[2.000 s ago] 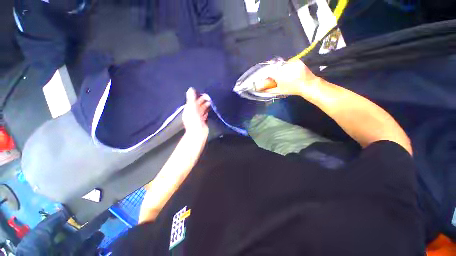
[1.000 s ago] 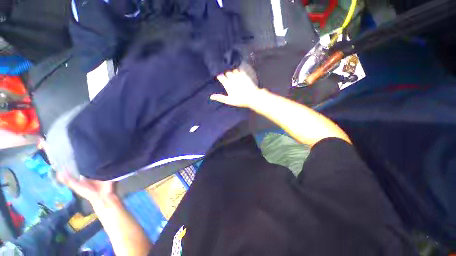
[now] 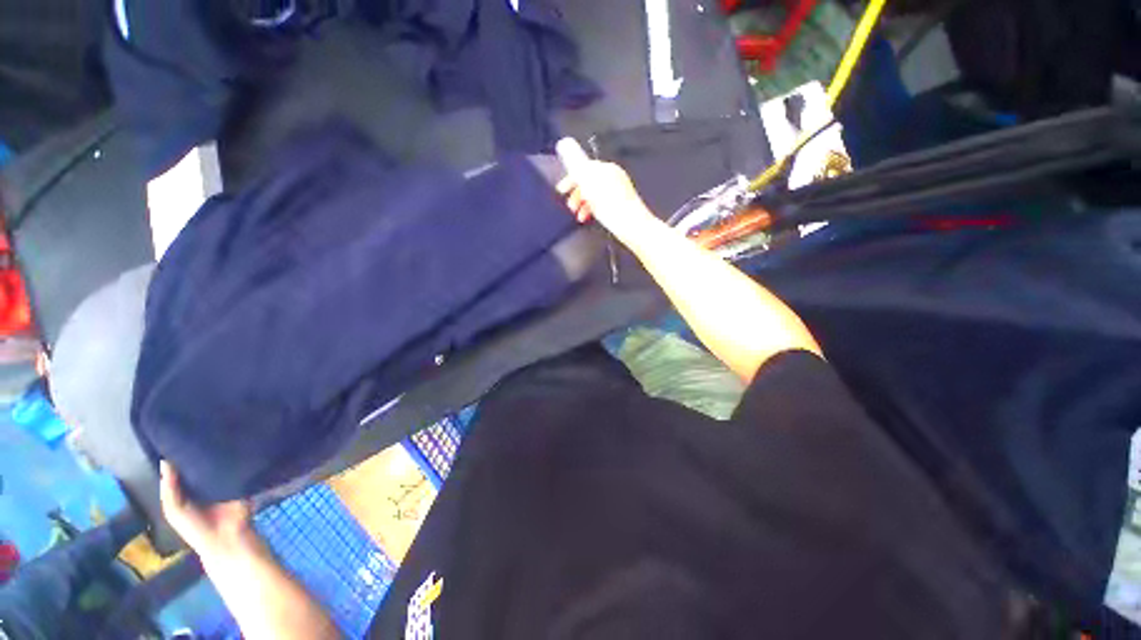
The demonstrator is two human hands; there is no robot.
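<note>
A navy garment (image 3: pixel 332 294) lies over the grey padded board (image 3: pixel 94 356), whose rounded left end shows bare. My left hand (image 3: pixel 207 519) is at the garment's lower left edge, thumb up against the cloth, fingers partly hidden under it. My right hand (image 3: pixel 594 188) is at the garment's upper right corner, with cloth between thumb and fingers. The steam iron (image 3: pixel 726 225) rests at the board's right end, partly hidden behind my right forearm.
Crumpled navy garments (image 3: pixel 501 63) lie at the far side. A white strip (image 3: pixel 661 50) is on the dark tabletop, and a pale block (image 3: pixel 184 198) stands near the board's left end. A yellow tube (image 3: pixel 855 53) runs to the iron. A blue crate (image 3: pixel 328 544) is below.
The iron left my right hand and was set down. My right hand moved to the garment's right end and my left hand to its lower left edge. The garment was turned and shifted on the board.
</note>
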